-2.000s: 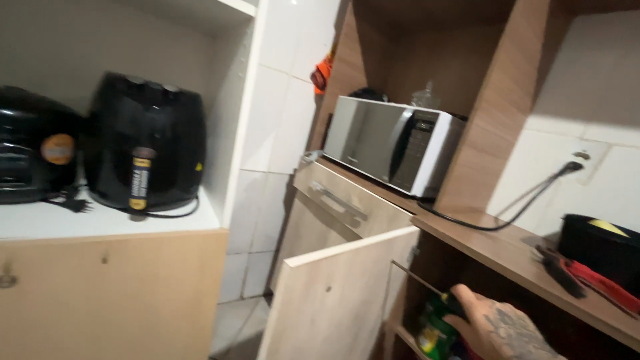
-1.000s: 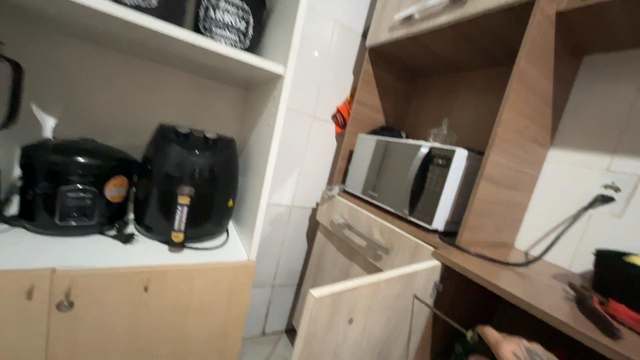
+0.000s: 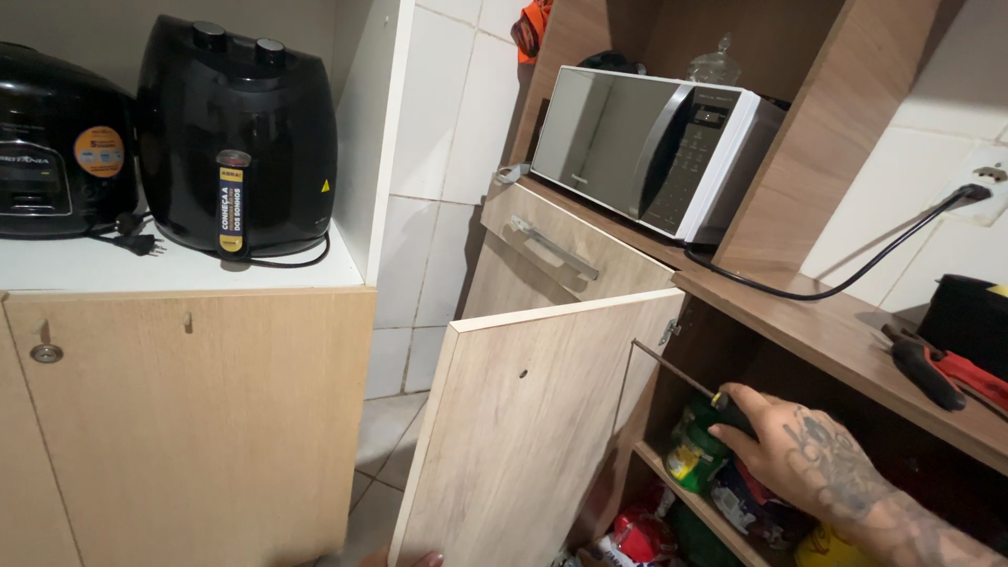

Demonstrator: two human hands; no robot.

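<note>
My right hand holds a screwdriver by its dark handle. The long thin shaft points up and left, its tip at the inner face of the open cabinet door, below and left of the upper hinge. Only fingertips of my left hand show at the bottom edge of the view, around the door's free edge. A small dark hole is in the door panel. Behind my right fingers, a green jar stands on the cabinet's inner shelf.
A microwave sits above a drawer; its black cord runs to a wall outlet. Red-handled pliers lie on the countertop beside a black container. An air fryer and a black cooker stand left.
Fingertips of my left hand now show at the door's free edge; neither earlier frame shows them. My right hand is still at the screwdriver. The view has shifted.
</note>
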